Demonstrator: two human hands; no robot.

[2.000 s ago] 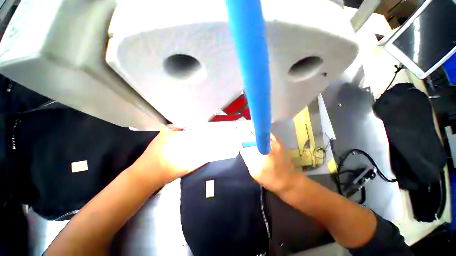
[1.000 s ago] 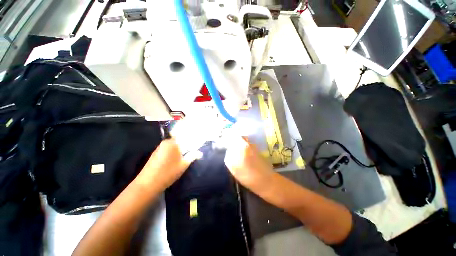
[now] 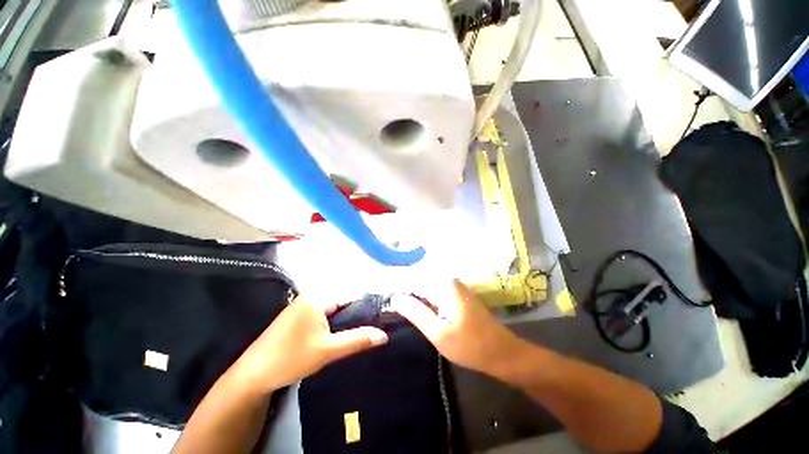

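A black bag piece (image 3: 377,390) lies in front of me below the needle area, with a small tan label (image 3: 352,426) and a zipper along its right edge. My left hand (image 3: 306,341) holds its top edge, thumb lying across the fabric. My right hand (image 3: 457,324) holds the top edge on the right, fingertips at a small dark tab (image 3: 373,308). The brightly lit needle area (image 3: 390,235) is washed out, so the needle cannot be seen. The blue hose (image 3: 266,133) ends just above the hands.
The white machine head (image 3: 306,124) stands ahead. More black bag pieces (image 3: 177,328) lie left. A yellow-edged plate (image 3: 510,208) and a cable with connector (image 3: 634,306) are at right. A black pouch (image 3: 741,222) lies far right, below a tablet (image 3: 745,49).
The view has shifted closer to the machine head. Both hands and the top edge of the piece now sit lower, out of the brightest glare, and the left thumb is stretched across the fabric.
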